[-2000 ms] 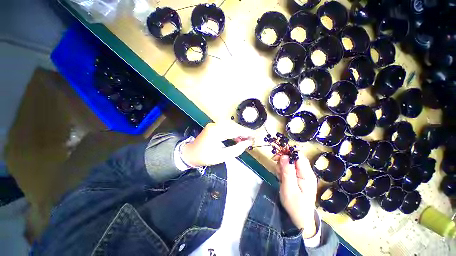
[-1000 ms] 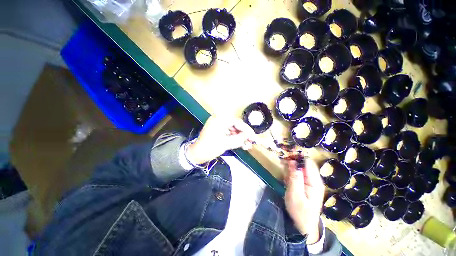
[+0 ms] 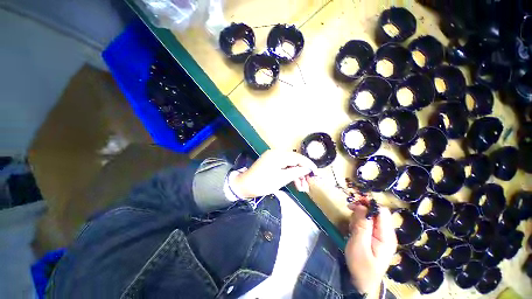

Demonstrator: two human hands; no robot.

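Observation:
My right hand [image 3: 372,248] holds a small bunch of red-and-black wired leads [image 3: 363,201] between its fingertips, with dark bead-like ends. My left hand [image 3: 274,172] is to the left of the bunch, its fingertips pinched together near a black cup; a thin dark strand runs between the cup and the bunch. I cannot tell whether the left fingertips hold a lead. That black cup [image 3: 318,150] stands open side up just beyond my hands, with its pale centre showing. It stands a little apart from the cups at right.
Many glossy black cups [image 3: 398,126] stand close together at right. Several more [image 3: 261,71] stand at back left with thin wires, beside a clear plastic bag [image 3: 175,13]. A blue bin [image 3: 131,87] of dark pieces is below the green bench edge [image 3: 239,120]. Yellow bottle [image 3: 508,294] is cut off at bottom right.
The view has shifted, so the bench things appear lower and further right. My left hand has stayed near the single cup, its fingers now closer together. The bunch remains in my right hand.

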